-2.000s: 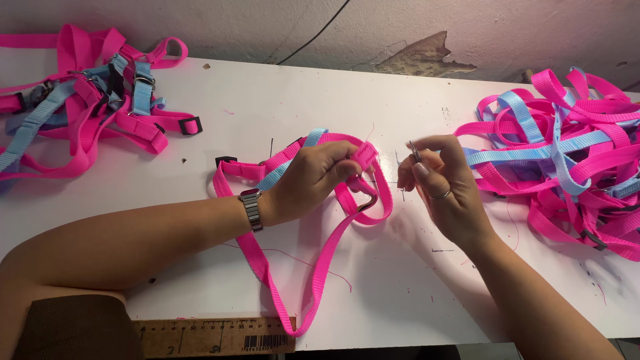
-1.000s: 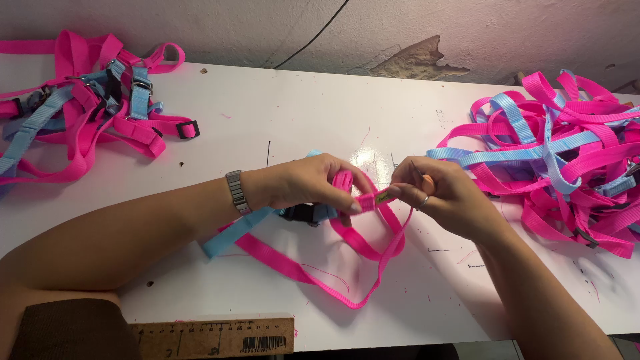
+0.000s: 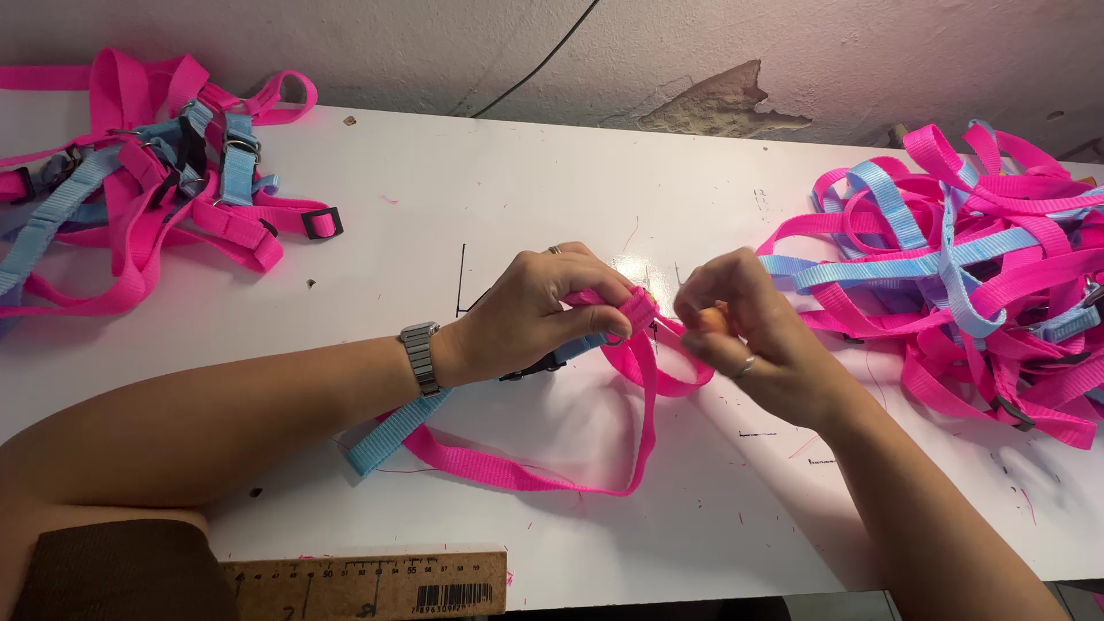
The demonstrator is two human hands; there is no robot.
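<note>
My left hand (image 3: 552, 306), with a metal watch on its wrist, pinches a folded, stitched part of a pink webbing strap (image 3: 636, 312) between thumb and fingers. The strap loops down over the white table, with a light blue webbing piece (image 3: 392, 438) at its left end. A black buckle (image 3: 535, 369) lies partly hidden under my left hand. Just right of the pinched part, my right hand (image 3: 733, 332) is curled, its fingertips slightly blurred. Something small and orange shows between its fingers; what it is, I cannot tell.
A heap of pink and blue straps with black and metal fittings (image 3: 129, 198) lies at the left. Another tangled pile of pink and blue straps (image 3: 949, 276) is at the right. A wooden ruler (image 3: 371, 586) lies along the front edge. Behind the white table (image 3: 561, 198) stands a chipped wall.
My right hand has moved off the pink strap, which it touched a second ago, to just right of it. My left hand still holds the strap.
</note>
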